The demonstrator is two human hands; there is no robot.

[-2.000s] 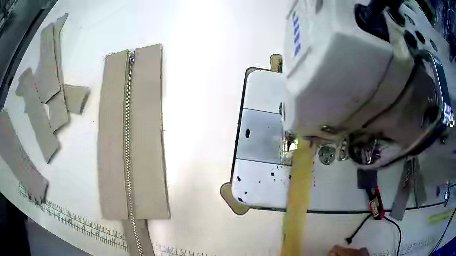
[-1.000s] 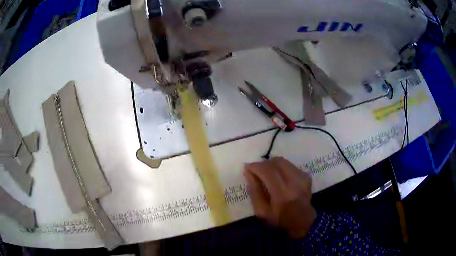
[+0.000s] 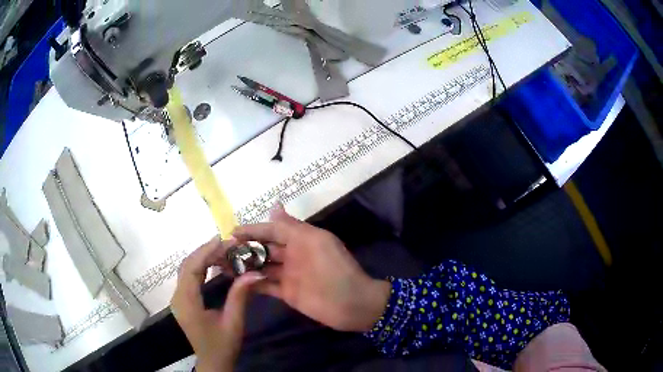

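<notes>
A small round metallic piece (image 3: 247, 258), which looks like a bobbin or bobbin case, is held between the fingers of both hands at the front table edge. My left hand (image 3: 211, 298) grips it from the left, thumb below it. My right hand (image 3: 312, 272) grips it from the right. The fingers hide parts of it. The yellow tape guide (image 3: 200, 171) runs from the foot area of the sewing machine (image 3: 156, 43) to just above the fingers.
A zipper panel (image 3: 83, 221) and small cut pieces (image 3: 25, 251) lie at left. Red and black snips (image 3: 272, 98) with a black cord lie right of the foot. Spare zipper strips (image 3: 320, 43) lie behind. A blue crate (image 3: 541, 116) stands at right beyond the printed ruler (image 3: 349, 152).
The view has swung right and down. My right hand has come off the table front to the edge. My left hand has come into view, and both now hold the round metallic piece.
</notes>
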